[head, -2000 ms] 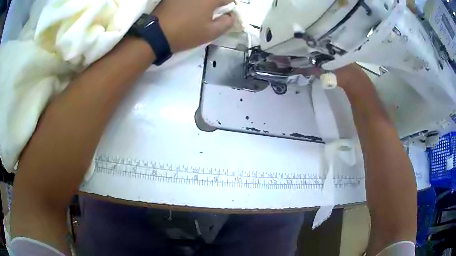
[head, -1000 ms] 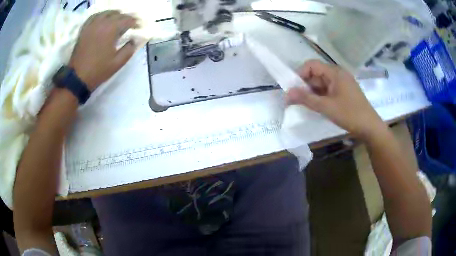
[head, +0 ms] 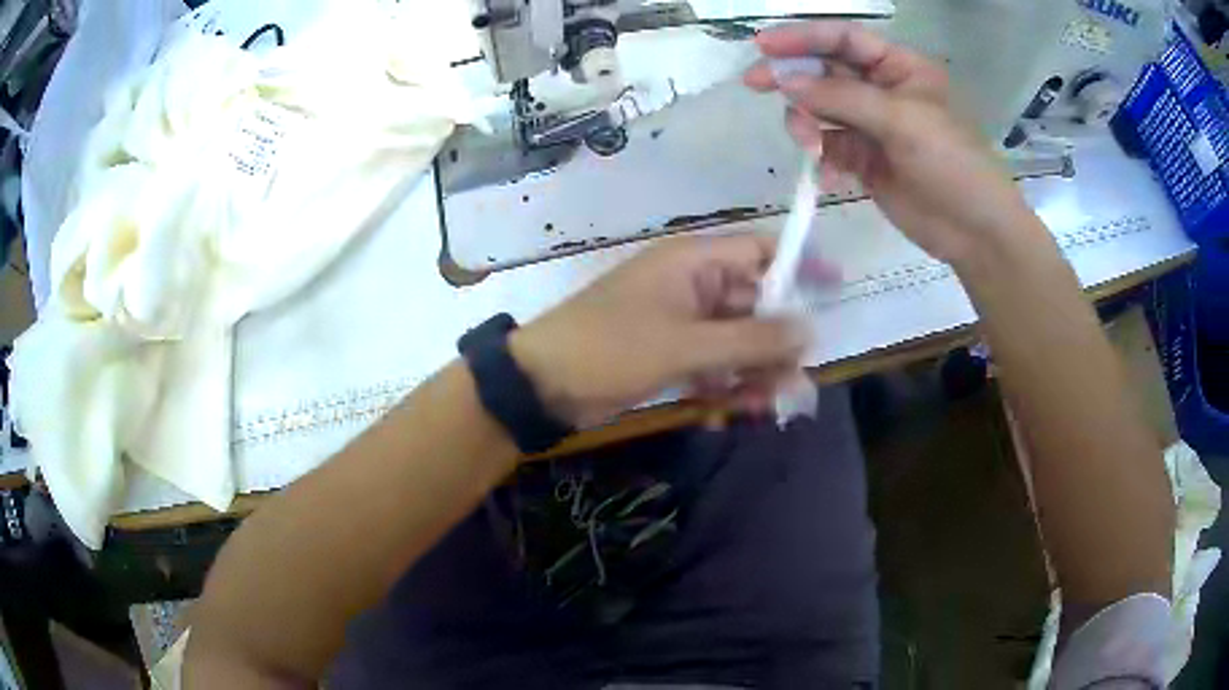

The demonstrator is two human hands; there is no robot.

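A narrow white tape [head: 795, 232] runs from the guide beside the needle to my right hand, then down to my left hand. My right hand [head: 863, 115] is up at the right of the needle, its fingers closed on the tape. My left hand [head: 701, 324], blurred, holds the tape lower down near the table's front edge; a short tape end hangs below it. The cream garment [head: 202, 243] lies bunched left of the needle, with no hand on it. The presser foot and guide [head: 566, 128] are at the top centre.
The machine bed plate [head: 593, 202] is set in the white table [head: 337, 364], which has ruler marks and a brown front edge. The thread tension knob [head: 590, 57] is above the foot. A blue basket [head: 1186, 142] is at the far right.
My left hand has left the garment and moved right and down to the tape. My right hand has moved up with the tape. The view has shifted, showing more of the garment.
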